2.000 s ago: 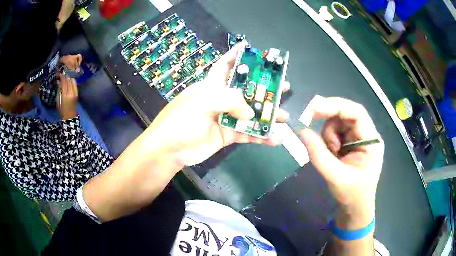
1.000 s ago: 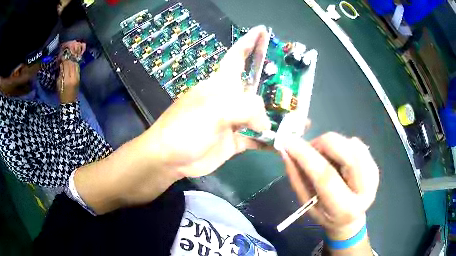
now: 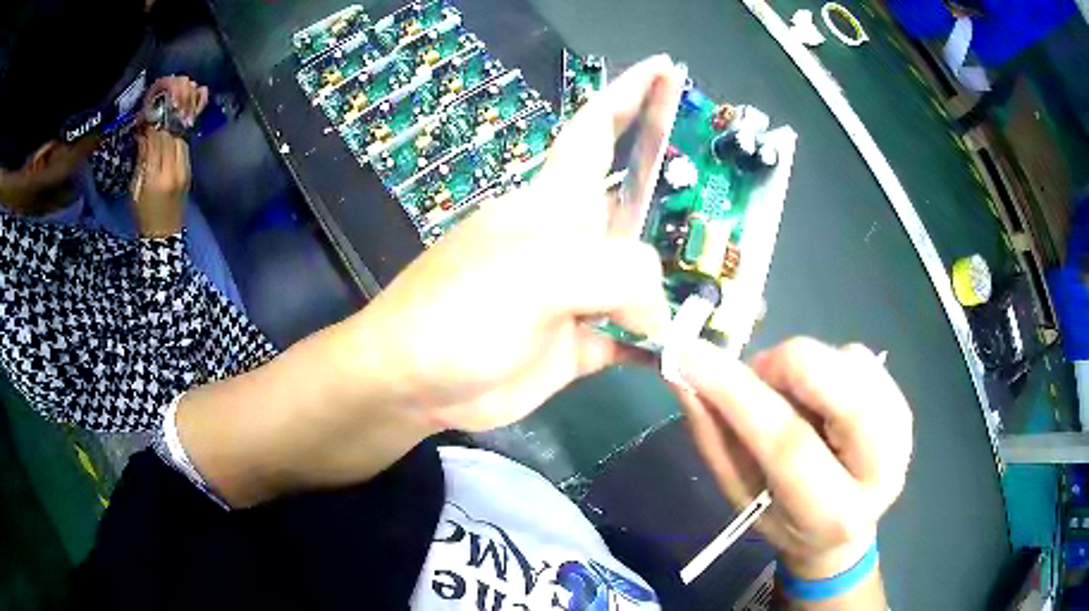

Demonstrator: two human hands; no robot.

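My left hand [image 3: 514, 298] grips a green power supply board [image 3: 723, 203] in its silver-white metal chassis [image 3: 770, 245], tilted. The yellow transformer [image 3: 705, 248] and silver-topped capacitors [image 3: 750, 131] show on it. My right hand [image 3: 806, 442] pinches a small white strip [image 3: 685, 334] between thumb and forefinger, at the board's near end. Whether the strip is stuck to the board I cannot tell. A slim pale tool [image 3: 726, 537] sticks out below my right palm, held by the other fingers.
Rows of boards [image 3: 442, 107] lie on a black mat at the upper left. A person in a checked sleeve [image 3: 108, 322] works at the left. A tape ring [image 3: 843, 24] and a yellow roll [image 3: 971, 281] lie along the right, beyond the bench's white edge [image 3: 884, 179].
My right hand has come in from the right, bringing the white strip to the board's near end. The tool now points down-left. The board has moved slightly right and tilted more.
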